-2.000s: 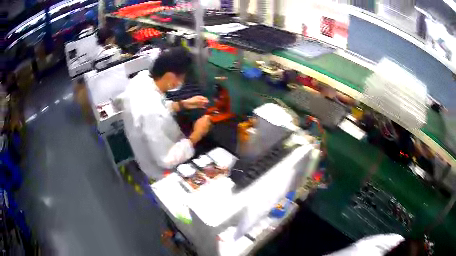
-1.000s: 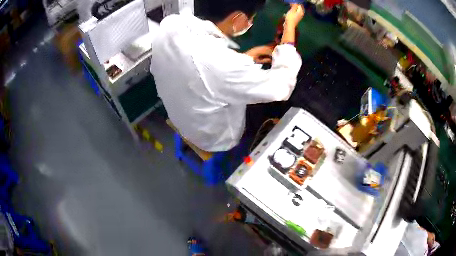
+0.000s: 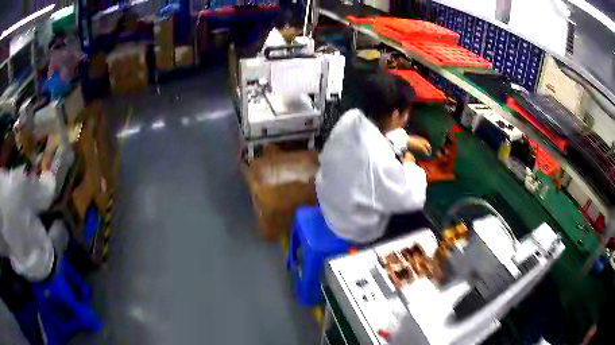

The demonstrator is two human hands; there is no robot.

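The white benchtop robot (image 3: 367, 296) stands at the lower right, nearest in front of me. Copper-brown fixtures (image 3: 408, 265) sit on its bed, and a shiny amber part (image 3: 454, 236) is on its upright column. Its long white arm housing (image 3: 482, 322) runs along the near side, blurred. Neither of my hands can be made out; a small skin-toned patch at the lower right edge is too cut off to identify.
A worker in a white coat (image 3: 367, 178) sits on a blue stool (image 3: 311, 253) beyond the robot, hands at an orange-red part (image 3: 442, 162). Cardboard carton (image 3: 280, 189) and another white machine (image 3: 280, 114) stand behind. Orange trays (image 3: 431, 44) lie on the shelf. Another worker (image 3: 23, 222) sits left.
The view has swung and now takes in more of the aisle. The robot appears lower right, and the seated worker's hands are now lower, near the orange-red part.
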